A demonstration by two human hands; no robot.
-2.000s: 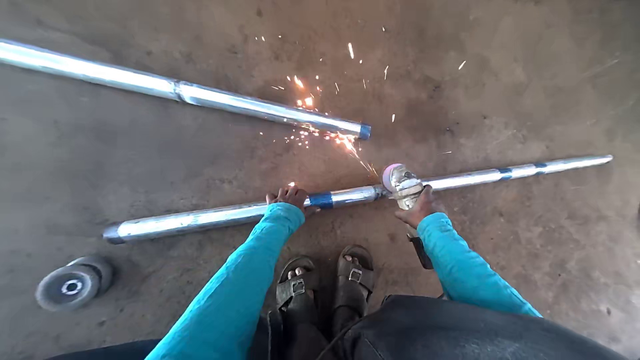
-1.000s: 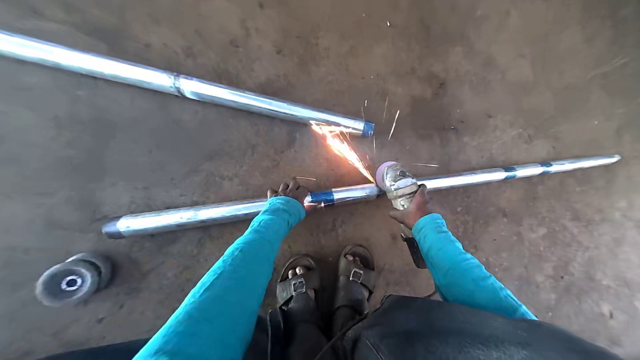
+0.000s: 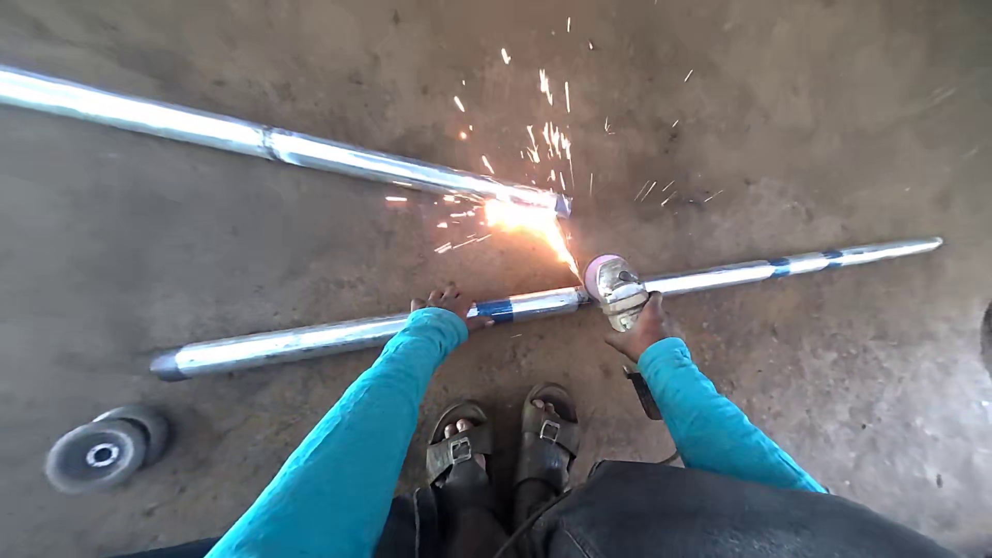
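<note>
A shiny metal pipe with blue bands lies across the floor in front of my feet. My left hand is on this pipe, left of a blue band, its fingers over the far side. In my right hand is an angle grinder, held by its body. Its pinkish disc meets the pipe at a dark joint. Bright sparks fly from there up and left, over the blue end of a second metal pipe. The right hand's fingers are partly hidden by the grinder.
Two worn grinding discs or small wheels lie overlapped on the floor at lower left. My sandalled feet stand just behind the pipe. A power cord runs near my legs. A dark object shows at the right edge.
The spray of sparks is larger and brighter than a second ago, and spreads higher. Both hands remain in about the same places, with the grinder still at the joint.
</note>
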